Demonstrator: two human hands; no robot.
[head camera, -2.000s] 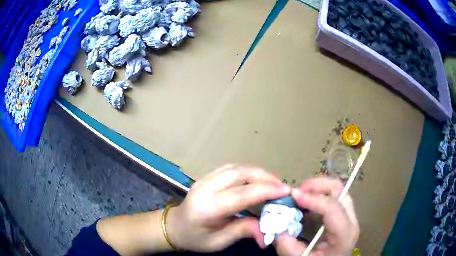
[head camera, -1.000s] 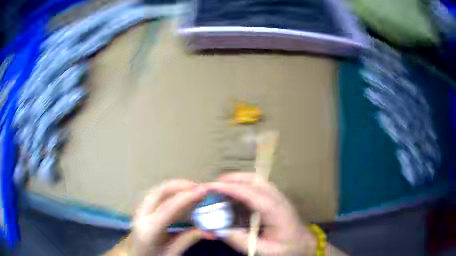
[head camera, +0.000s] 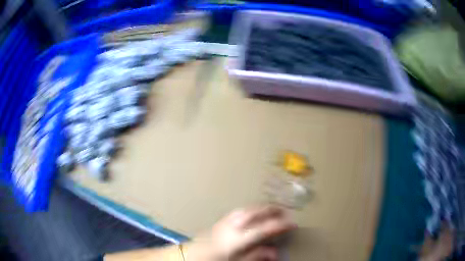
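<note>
The frame is blurred. My left hand (head camera: 250, 235) is at the bottom centre, just below the clear dish (head camera: 295, 192), fingers bent; whether it holds anything cannot be made out. My right hand (head camera: 438, 249) is cut off by the bottom edge at the far right, at the near end of the rows of assemblies (head camera: 433, 158). What it holds cannot be seen. The orange pot (head camera: 294, 163) stands just behind the dish on the cardboard (head camera: 214, 153). The thin stick and the piece held earlier cannot be made out.
Pale sculpted pieces (head camera: 117, 107) lie heaped at the left beside a blue tray (head camera: 53, 137) of small pieces. A pink tub (head camera: 326, 90) of dark cups stands at the back. A yellow-green cloth or bag (head camera: 433, 58) is right of it.
My hands have parted; the right has moved far right to the assemblies, the left stays near the bottom centre. The held piece and stick have gone from sight. The view has swung.
</note>
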